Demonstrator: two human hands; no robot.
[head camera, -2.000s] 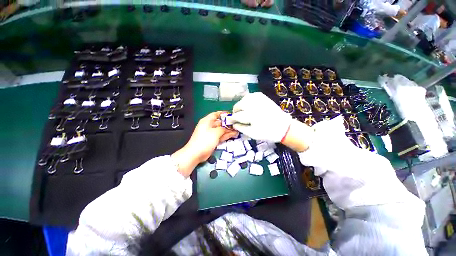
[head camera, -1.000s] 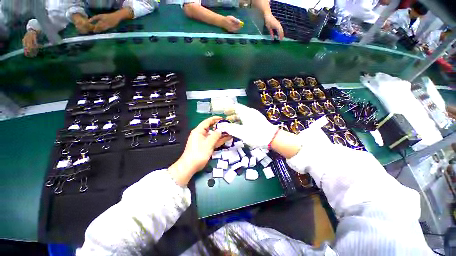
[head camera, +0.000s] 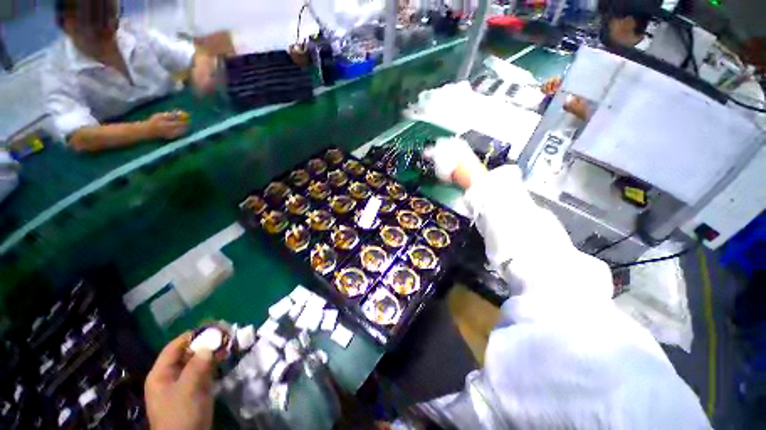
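Observation:
My left hand, bare, is at the lower left and holds a small round dark housing with a white pad on it. My right hand, in a white glove, reaches to the loose dark heap of binder clips at the back; its fingers are blurred. White square pads lie loose right of my left hand. The right tray holds rows of round gold-silver housings, with a white paper slip lying on it.
The left tray with clamped parts is blurred at the left edge. Pale film squares lie behind the pads. A black box stands past the clips. A clear partition crosses behind the bench. Two people are beyond; a grey-white machine stands at right.
The view has turned to the right. My right hand has left my left hand and moved out to the clip heap. My left hand still holds the round part, its white pad now facing up.

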